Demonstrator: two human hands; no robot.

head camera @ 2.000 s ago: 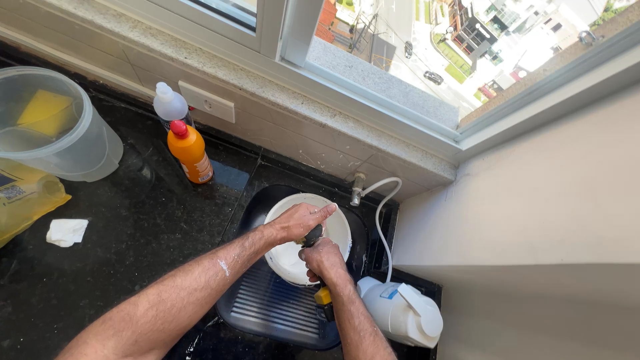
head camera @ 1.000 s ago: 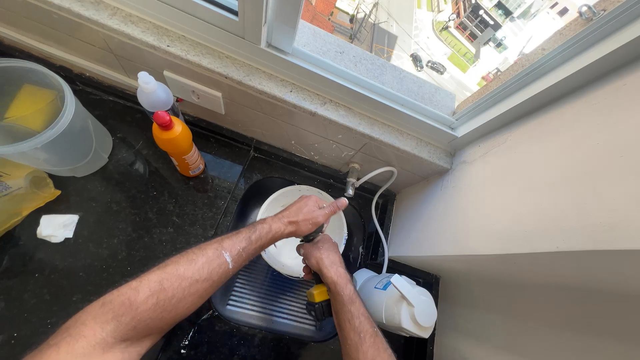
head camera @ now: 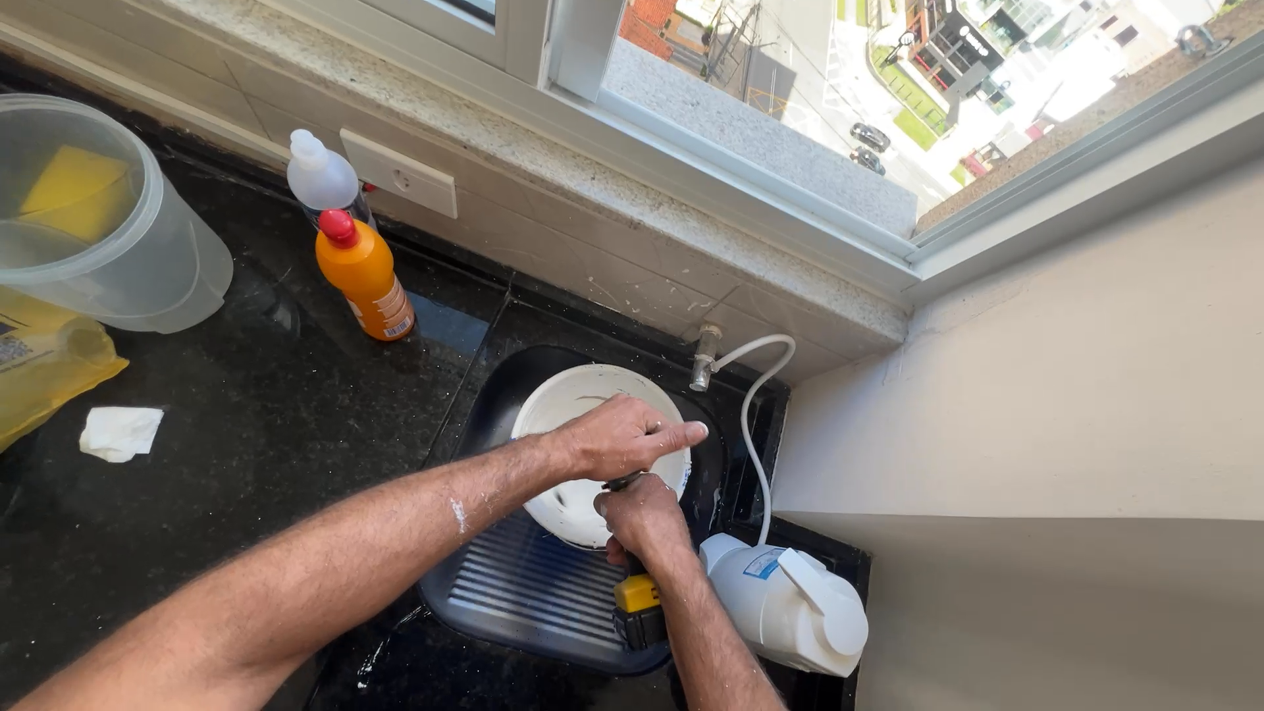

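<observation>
My right hand (head camera: 647, 523) is closed around the grip of a cordless drill (head camera: 640, 612); its yellow and black battery shows below the fist. Over the drill's head lies my left hand (head camera: 622, 437), thumb stretched out to the right; what its fingers do underneath is hidden. Both hands are above a round white bucket (head camera: 553, 410) with pale smears inside. The drill's bit cannot be seen. The bucket stands in a dark ribbed paint tray (head camera: 523, 583).
Left of the tray are an orange bottle (head camera: 365, 281), a whitish bottle (head camera: 321, 176), a clear plastic tub (head camera: 178, 267), a yellow bag (head camera: 49, 365) and white paper (head camera: 120, 433). A tap (head camera: 705, 357) with a white hose and a white appliance (head camera: 790, 602) lie right.
Both hands stay over the bucket, and the drill's battery shows more plainly than two seconds ago. The view has shifted slightly.
</observation>
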